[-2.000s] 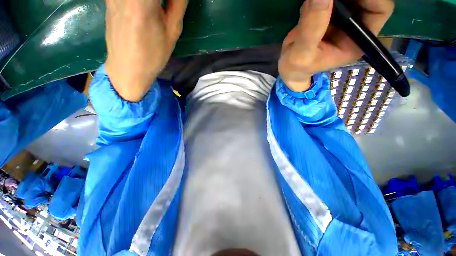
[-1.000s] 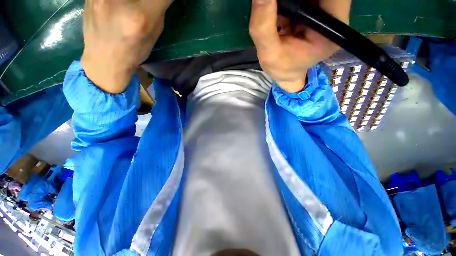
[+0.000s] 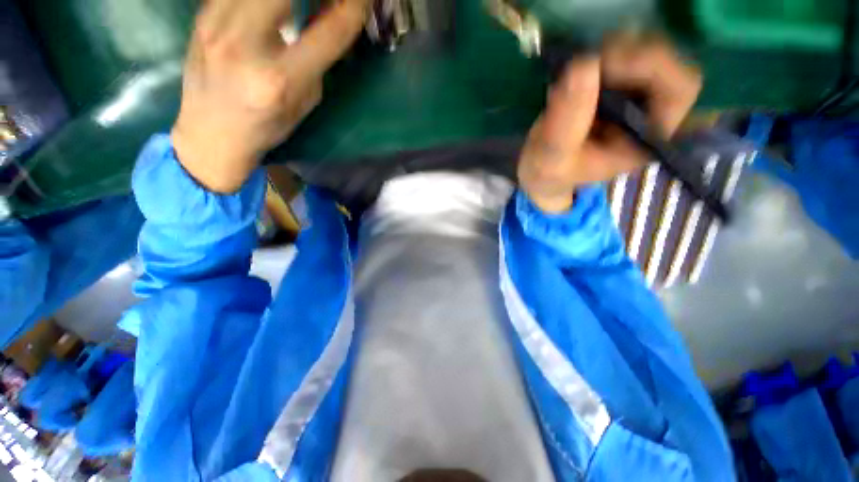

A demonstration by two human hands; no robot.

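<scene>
My right hand (image 3: 603, 118) is blurred and closed around the black handle of the soldering iron (image 3: 659, 146), which slants down to the right. My left hand (image 3: 250, 89) is over the dark green bench mat (image 3: 424, 118), its fingers near the top edge. A small pale spot shows at these fingers; whether they hold anything cannot be told. Blurred metallic parts (image 3: 391, 24) lie just right of the left fingertips. More small shiny parts (image 3: 516, 26) lie near the dark front end of the iron.
A lighter green tray (image 3: 772, 36) is at the top right. A tray with pale rows of parts (image 3: 671, 226) is below the bench edge, right of my right sleeve. Blue-clothed people are partly visible at both sides. A cardboard box (image 3: 40, 344) is at the lower left.
The view has shifted, and more of the mat, the shiny parts and the green tray now show at the top. My right hand and the iron have moved right and lower in the picture.
</scene>
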